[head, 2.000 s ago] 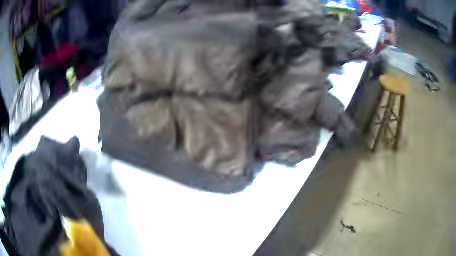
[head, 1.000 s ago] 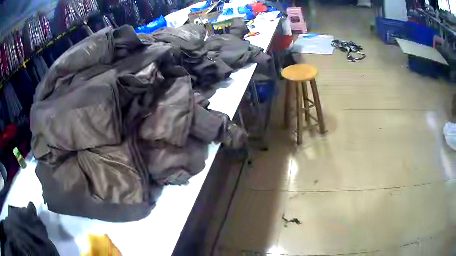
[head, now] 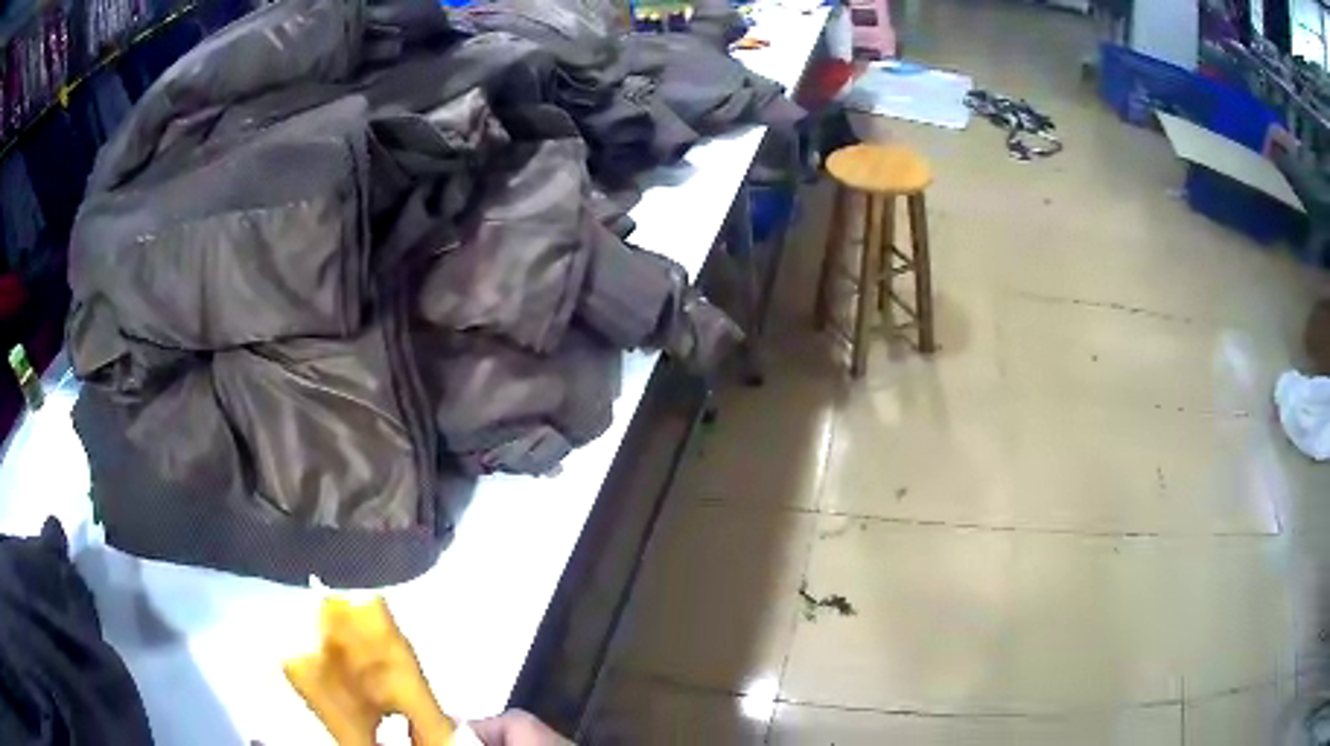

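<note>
A golden-orange fried dough stick (head: 365, 663) with a torn upper end stands at the bottom edge, over the white worktable's front part. My right hand (head: 518, 729) shows only as a few fingers cut off by the bottom edge, closed at the stick's lower right, with a bit of white paper between. My left hand is not in view. A large heap of dark grey-brown jackets (head: 219, 270), shiny lining outward, with a ribbed matte hem at the near end, lies on the white worktable (head: 518, 532). A sleeve hangs over the table's right edge.
Dark cloth (head: 66, 641) lies at the lower left. A small green-and-white item (head: 25, 376) stands at the table's left edge. Right of the table are a wooden stool (head: 880, 172), tiled floor, a blue bin (head: 1240, 197) with cardboard and a white bag (head: 1303, 414). Garments hang at upper left.
The view has swung right and down. The dough stick shows more fully, and fingers have come into view beside it. The jacket heap lies as before.
</note>
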